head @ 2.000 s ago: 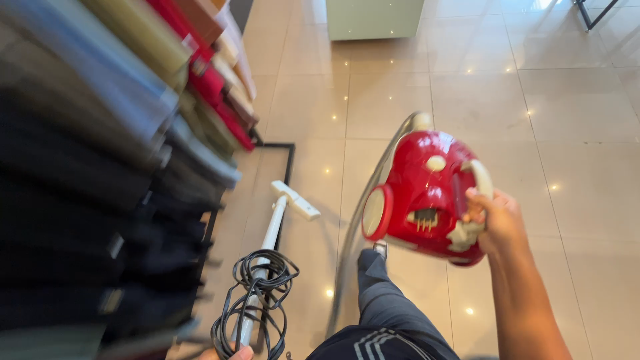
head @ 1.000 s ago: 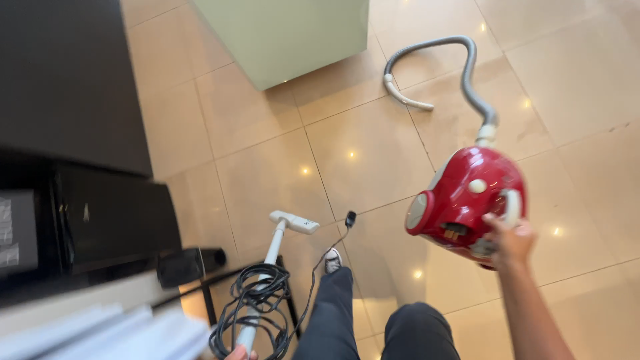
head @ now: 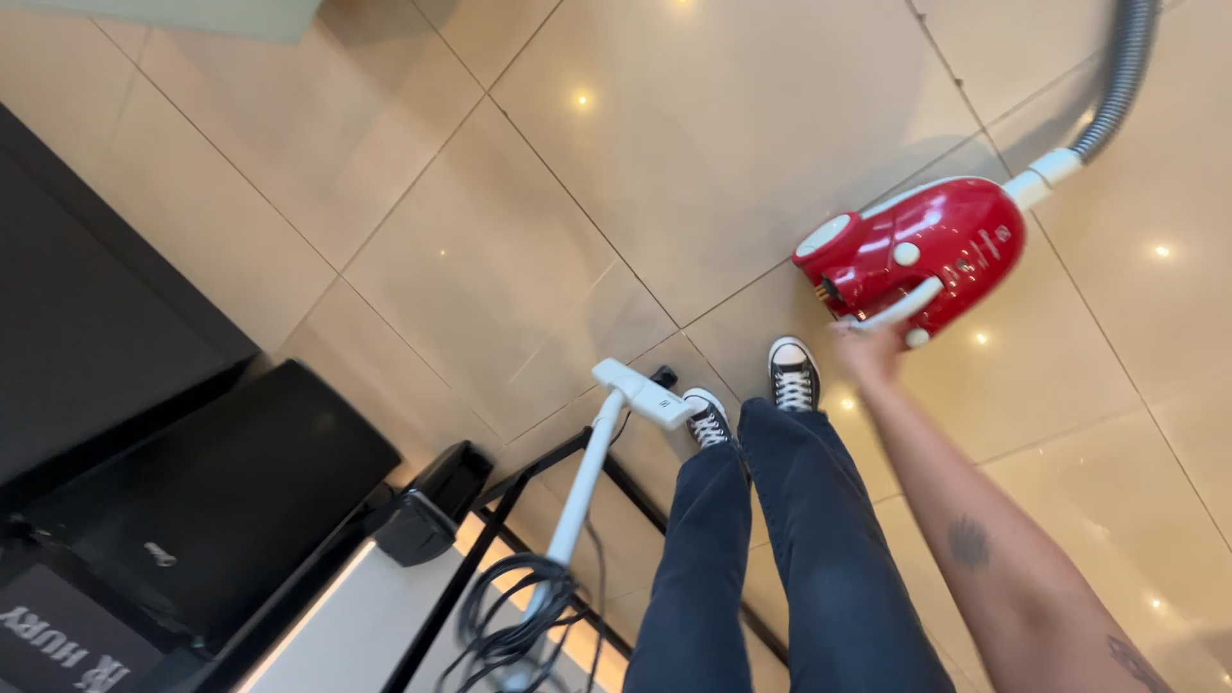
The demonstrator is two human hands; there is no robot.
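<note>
My right hand (head: 866, 351) grips the pale carrying handle of a red canister vacuum cleaner (head: 962, 241), at the right. From its front a grey corrugated hose (head: 1121, 91) runs up out of view. A pale vacuum tube (head: 582, 481) with a flat floor nozzle (head: 643, 395) slants up from the bottom, the nozzle close to my left shoe. Loops of black power cord (head: 525, 611) hang around the tube. Beside the nozzle shows a small black piece, perhaps the plug (head: 664, 376). My left hand is below the frame.
A black metal rack frame (head: 500, 510) and white shelf (head: 356, 616) stand at lower left, beside a small black bin-like container (head: 423, 515). Further left are a black box-shaped unit (head: 221, 481) and a dark cabinet (head: 96, 298). A pale green block (head: 192, 14) cuts the top left corner.
The view has turned and moved along the floor. The clothes seen at the left two seconds ago are out of view. My left hand, at the tube's lower end before, has left the frame.
</note>
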